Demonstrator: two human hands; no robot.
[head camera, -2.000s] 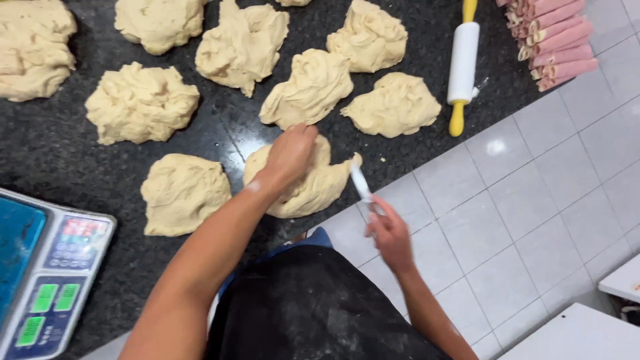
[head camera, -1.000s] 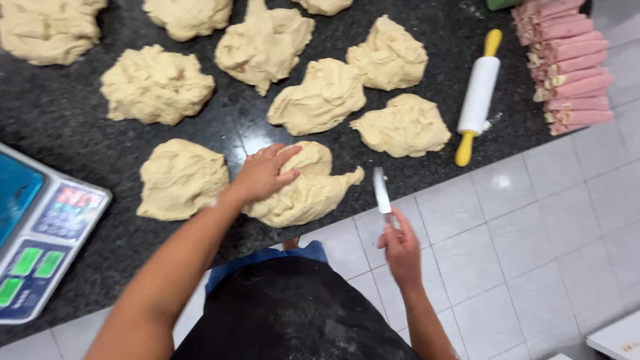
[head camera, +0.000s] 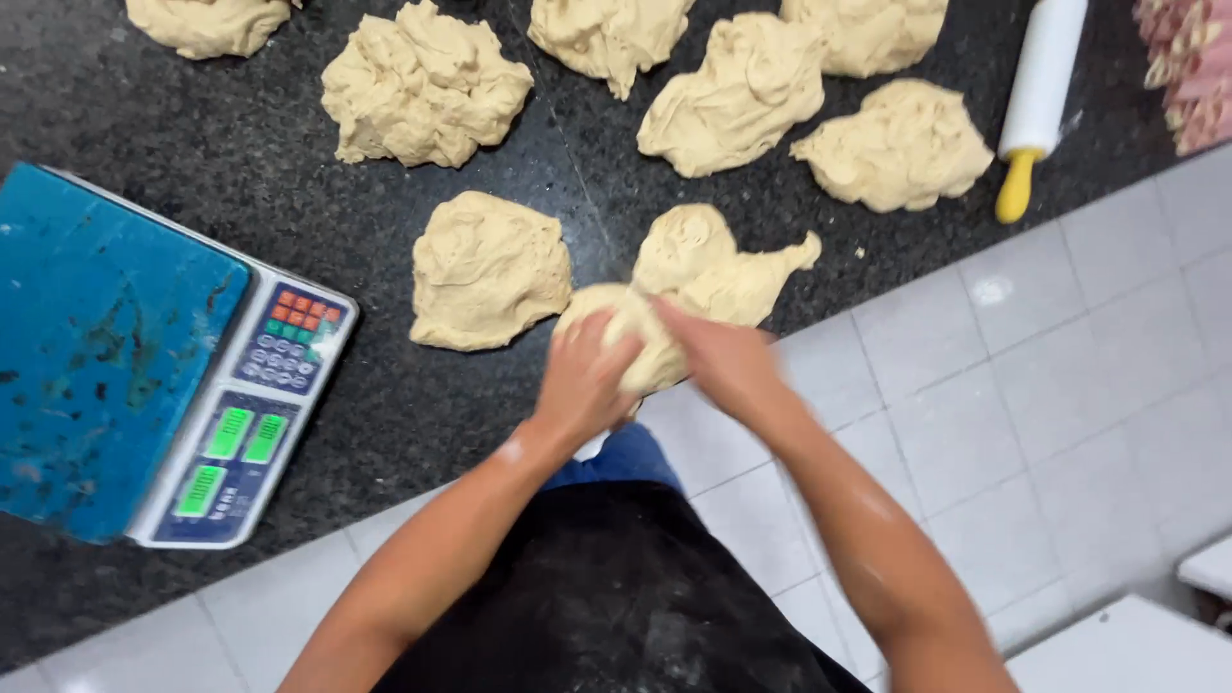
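Observation:
A lump of pale dough (head camera: 717, 279) lies at the edge of the dark stone counter, with a narrow tip stretched to the right. My left hand (head camera: 587, 380) grips its lower left part, fingers curled over the surface. On the other side of that part, my right hand (head camera: 722, 361) touches the dough with its fingertips; it is blurred, and whether it holds the white-handled blade is hidden. Close to the left is another dough piece (head camera: 491, 269). More dough pieces, such as a rough one (head camera: 423, 87) and a smaller one (head camera: 895, 144), lie farther back.
A digital scale with a stained blue plate (head camera: 106, 356) stands at left. A rolling pin with yellow handles (head camera: 1039, 96) lies at right, near rolled pink slices (head camera: 1193, 67). The counter's front edge runs diagonally above a tiled floor (head camera: 1039, 414). White surfaces (head camera: 1136, 654) show lower right.
My right hand has moved left from beside the counter edge onto the dough; the white-handled blade it held no longer shows. My left hand has moved to the dough's lower left part. The view has shifted.

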